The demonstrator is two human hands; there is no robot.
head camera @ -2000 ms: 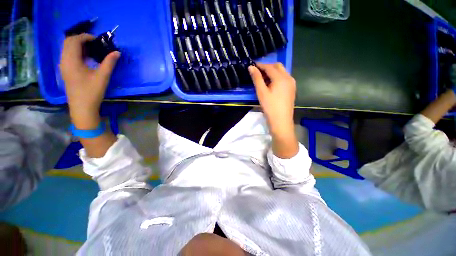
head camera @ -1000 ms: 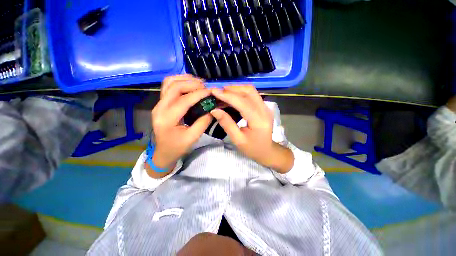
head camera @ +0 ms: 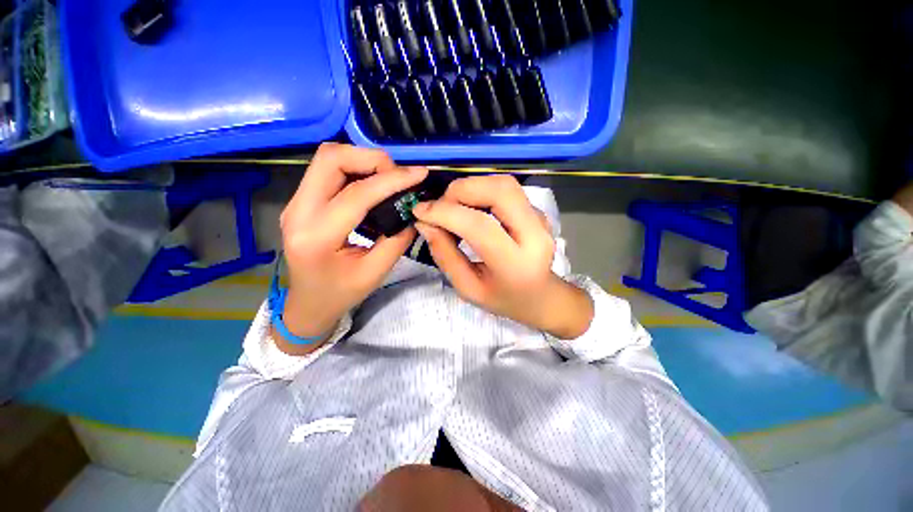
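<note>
My left hand [head camera: 335,245] holds a black adapter housing [head camera: 383,219] between thumb and fingers, above my lap and in front of the bench edge. A small green circuit board [head camera: 406,206] shows at the housing's mouth, facing right. My right hand [head camera: 491,240] has its thumb and forefinger tips at the board; whether they grip it or only press on it is hidden. The right tray [head camera: 591,148] holds tight rows of filled black units [head camera: 455,103]. The left tray [head camera: 215,151] holds one loose black housing [head camera: 147,20] at its top left.
A clear box of green boards [head camera: 38,75] stands left of the trays. The dark green bench [head camera: 741,110] extends to the right. Blue stool frames [head camera: 691,262] stand below. Neighbours' pale smock sleeves show at the left [head camera: 75,260] and right [head camera: 841,290].
My hands left the trays and came together above my lap with a black housing. Since the last earlier frame, the housing has tilted and my right fingertips have moved onto the board.
</note>
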